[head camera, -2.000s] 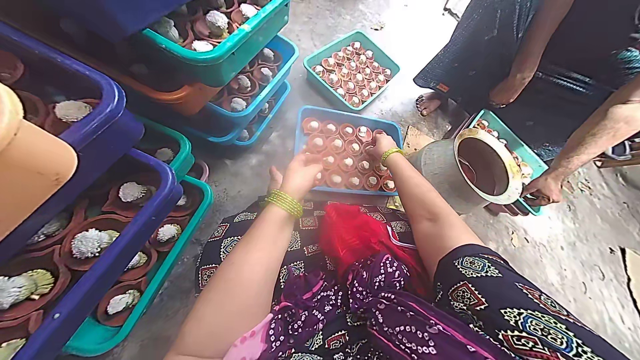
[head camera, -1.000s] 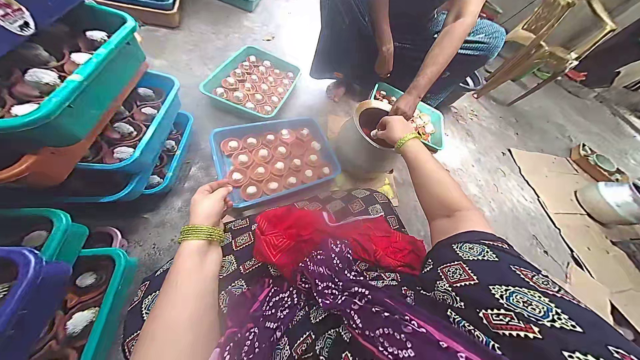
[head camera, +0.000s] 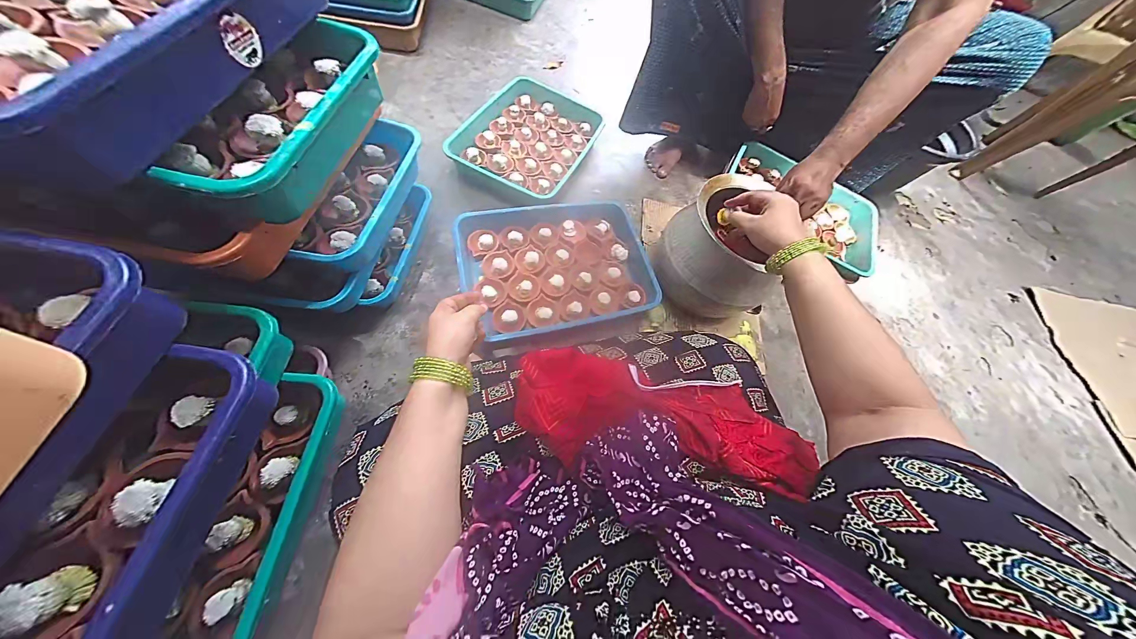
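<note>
A blue plastic tray (head camera: 658, 288) holds rows of small clay cups (head camera: 557, 284) with whitish lumps in them. My left hand (head camera: 456, 327) is at the tray's front left corner, its fingers by the rim; whether it grips the rim is unclear. My right hand (head camera: 765, 222) is at the mouth of a metal pot (head camera: 710, 266), fingertips pinched on a small yellowish piece. The pot stands just right of the tray. A co-worker's hand (head camera: 808, 185) is at the pot's far right rim, close beside my right hand. Red cloth (head camera: 577, 399) lies on my lap.
Stacked plastic trays (head camera: 266, 177) of similar clay cups rise at the left, with more trays (head camera: 293, 524) nearer me. A green tray (head camera: 524, 138) of cups lies beyond the blue one. Another green tray (head camera: 865, 240) is behind the pot. Cardboard (head camera: 1083, 346) and a chair (head camera: 1047, 106) are at the right.
My right hand has moved from the blue tray to the mouth of the pot. My left hand has gone from above the tray to its front left corner. The view has shifted.
</note>
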